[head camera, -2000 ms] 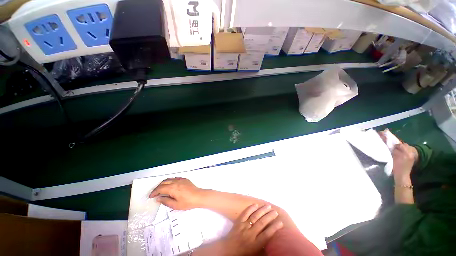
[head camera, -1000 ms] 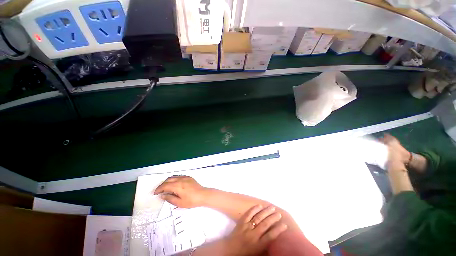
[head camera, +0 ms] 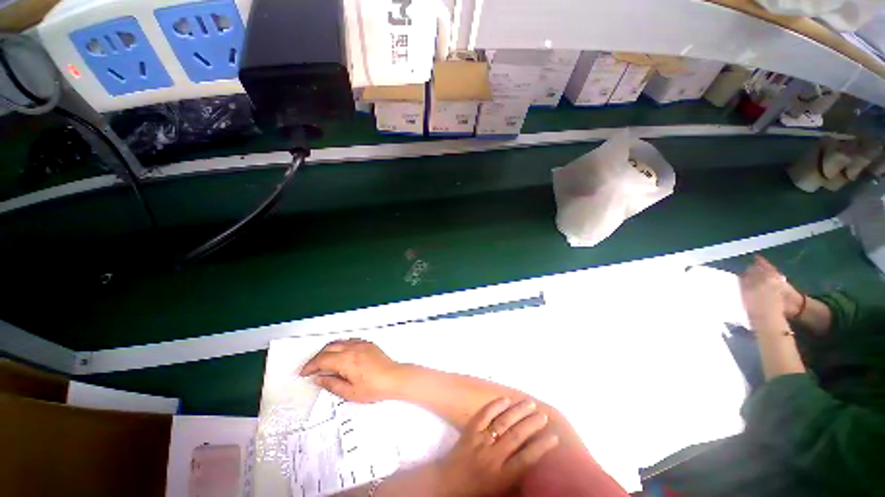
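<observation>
My right hand [head camera: 351, 370] rests at the left end of the white board [head camera: 582, 359], palm down, fingers slightly bent, at the top edge of the leaflets [head camera: 340, 451]. No held thing shows in it. My left hand [head camera: 507, 439] lies across my right forearm, fingers spread, a ring on one finger. The leaflets are white sheets with fine line drawings, partly covered by my arms. Shiny clear plastic [head camera: 276, 437] lies beside them. A white bagged device [head camera: 604, 194] lies on the green belt [head camera: 369, 233], a dark mark at its open top.
At right, a co-worker in green sleeves [head camera: 815, 417] handles a white bag [head camera: 720, 294]. An open brown carton [head camera: 87, 447] and a printed carton [head camera: 215, 468] are at lower left. Small boxes [head camera: 500, 115] line the back. A power strip [head camera: 155, 49] and black adapter [head camera: 296, 58] hang at upper left.
The bagged device and the specks on the belt have shifted slightly left. The co-worker's hands and white bag have moved. My hands stay in the same pose.
</observation>
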